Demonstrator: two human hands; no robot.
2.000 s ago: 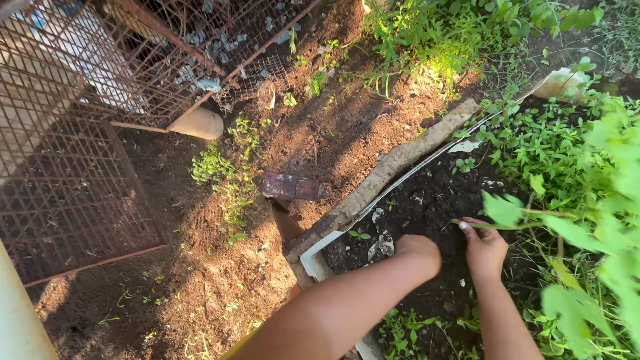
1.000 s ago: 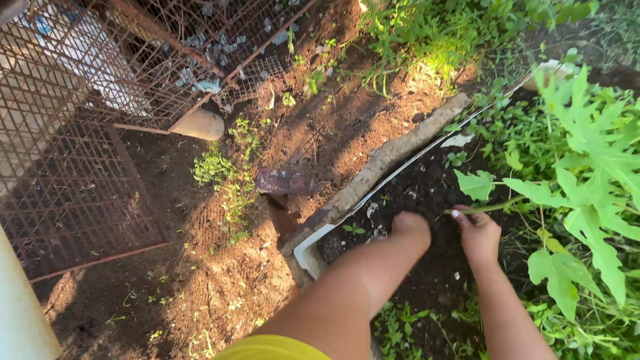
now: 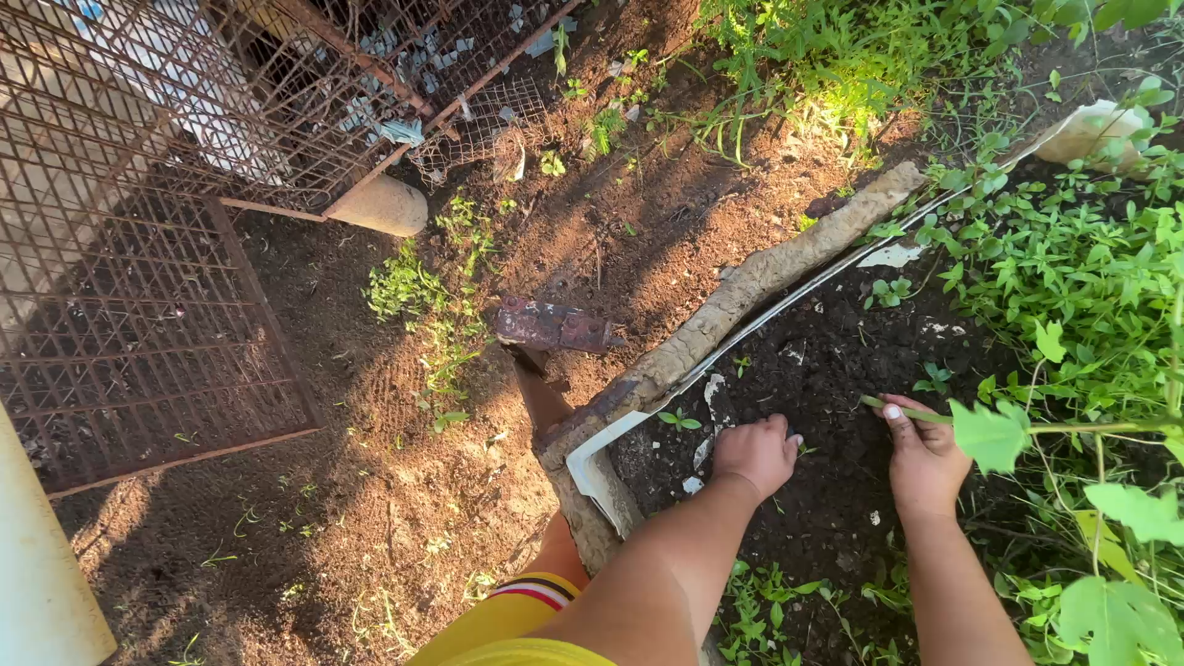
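Note:
My right hand (image 3: 927,462) pinches the green stem (image 3: 911,413) of a leafy cutting between thumb and finger; its lower end points left above the dark soil (image 3: 832,361). Lobed leaves (image 3: 992,437) spread from the stem toward the right edge. My left hand (image 3: 760,453) rests on the soil, knuckles up and fingers curled; its fingertips are partly hidden, and I cannot tell whether it holds anything. A small seedling (image 3: 679,421) grows just left of that hand. Both hands are inside a bed with a white inner edge (image 3: 606,441).
A rough, rounded border (image 3: 749,301) runs diagonally along the bed. Beyond it lie reddish ground and a rusty metal piece (image 3: 555,326). Rusty mesh panels (image 3: 157,333) stand at the left, near a pale cylindrical post (image 3: 384,205). Dense weeds (image 3: 1091,268) fill the bed's right side.
The left hand has drawn back a little from the right hand, leaving a wider gap. The right hand still pinches the stem. The cutting's leaves have shifted in view.

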